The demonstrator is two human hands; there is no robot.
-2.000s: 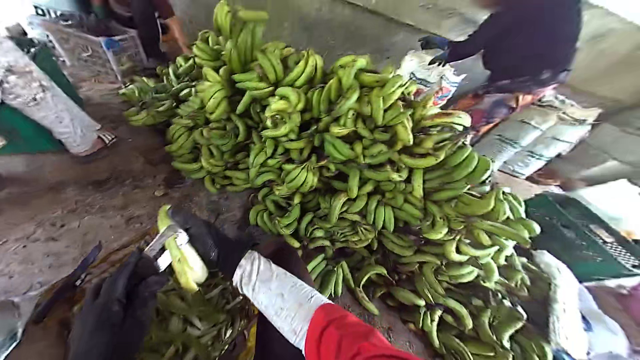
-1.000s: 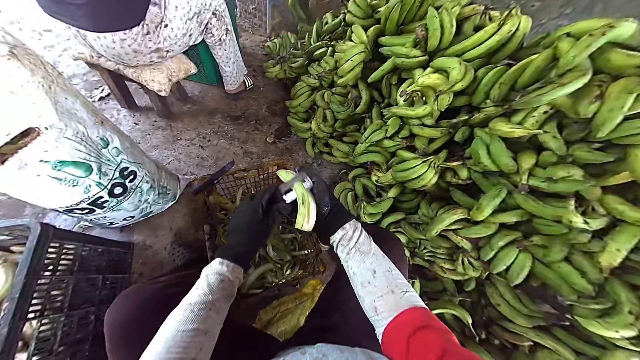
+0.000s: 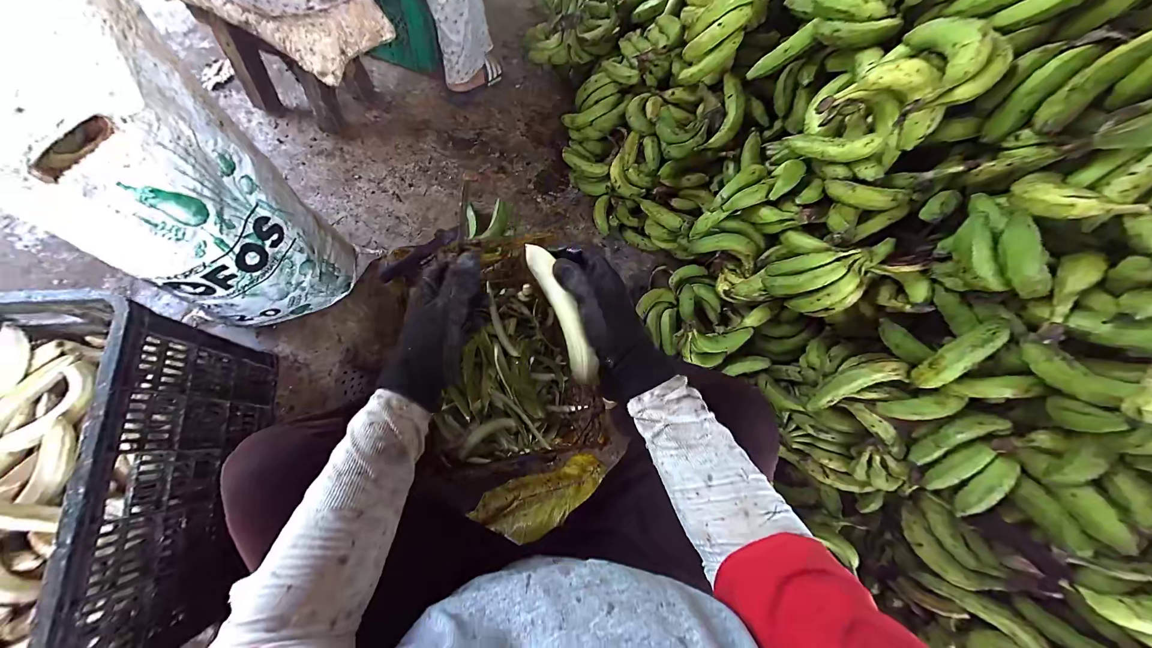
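A peeled plantain (image 3: 565, 315), pale all over, is held in my right hand (image 3: 614, 324), which wears a black glove. My left hand (image 3: 436, 328), also in a black glove, is over the left side of the peel container; its fingers are close together, and whether they hold the peeling tool is hidden. Between and below both hands lies a heap of green plantain peels (image 3: 504, 387) in a container between my legs. The large pile of unpeeled green plantains (image 3: 828, 279) fills the right side of the view.
A black plastic crate (image 3: 157, 468) of peeled plantains (image 3: 45, 432) stands at the lower left. Behind it is a white printed sack (image 3: 225, 198). A wooden stool (image 3: 288, 63) and another person's leg (image 3: 459, 40) are at the top. A yellow leaf-like piece (image 3: 540, 499) lies on my lap.
The plantain, partly green between both hands before, is now pale and in my right hand only. My left hand has moved away from it. The view has turned down toward my lap.
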